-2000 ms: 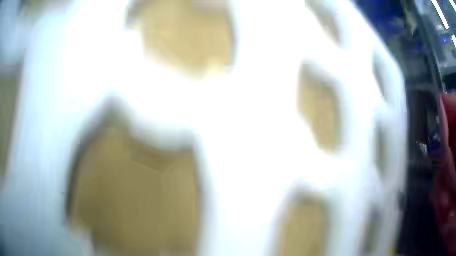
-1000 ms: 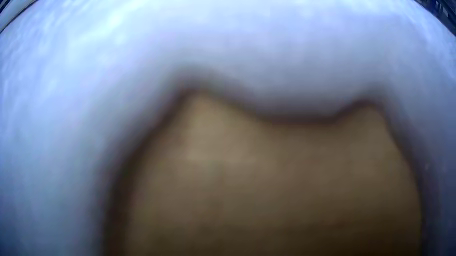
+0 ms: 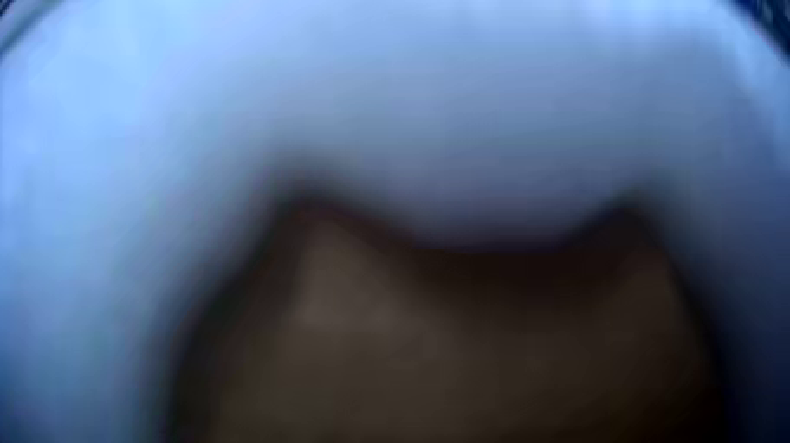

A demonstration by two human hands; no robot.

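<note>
A white foam tray (image 3: pixel 485 104) is very close to the camera and fills almost the whole view, strongly blurred. One notched pocket (image 3: pixel 468 355) takes up the lower middle. It looks tan-brown and dark, with two pointed corners at its upper edge, and no part shows in it. Neither my left hand nor my right hand is in view. What lies behind or under the tray is hidden.
Only thin dark slivers of the surroundings show at the top left and top right corners, too small and blurred to tell what they are.
Two seconds ago several pockets showed; now one fills the lower view. Since one second ago the pocket looks darker and blurrier, and its upper edge sits slightly lower.
</note>
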